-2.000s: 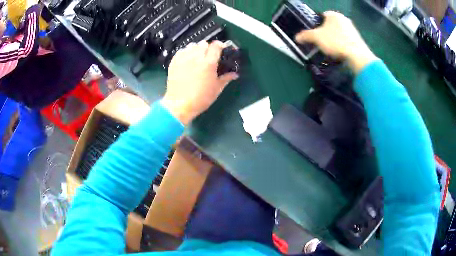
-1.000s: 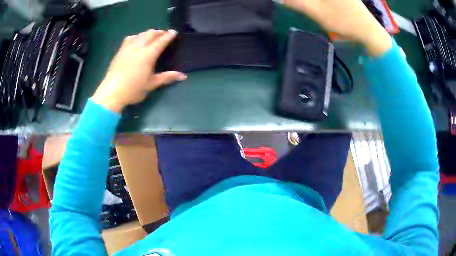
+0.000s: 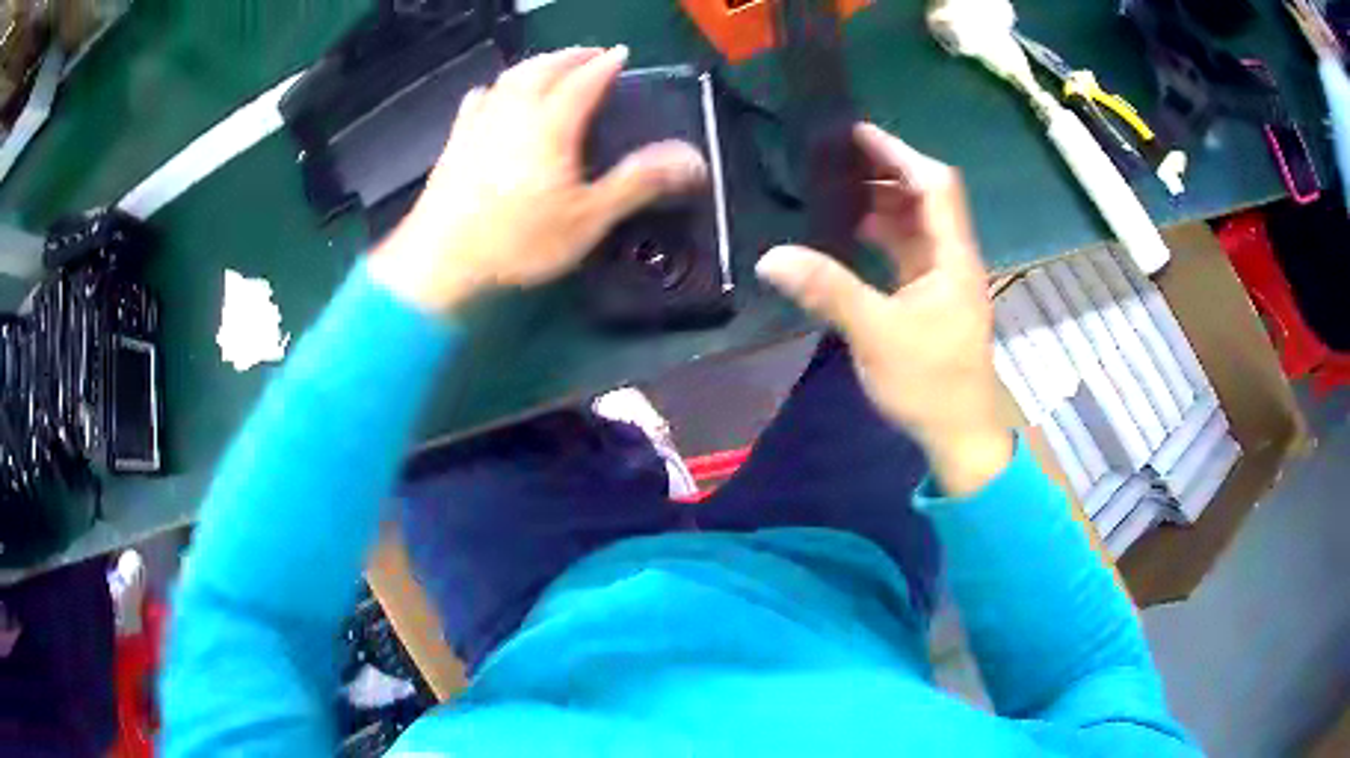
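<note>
A black player unit [image 3: 659,264] lies on the green bench, ringed round speaker near its lower end, silver strip along its right edge. My left hand [image 3: 533,178] is over its left side, thumb across its face. Whether it grips the unit cannot be told. My right hand [image 3: 925,274] is right of the unit, with a blurred black cover panel [image 3: 822,111] between thumb and fingers. A dark cord loop lies between unit and panel. Flat black covers [image 3: 400,133] lie behind my left hand.
An orange box [image 3: 729,27] is at the back. A mallet [image 3: 1103,193] and yellow-and-black pliers [image 3: 1107,107] lie right. Black units [image 3: 52,370] stand left, near a torn white scrap [image 3: 252,319]. A carton [image 3: 1251,430] below the bench right holds white bars.
The view has swung right. My left hand has moved from the covers onto the unit. My right hand has come back from the far side of the bench, with the dark panel.
</note>
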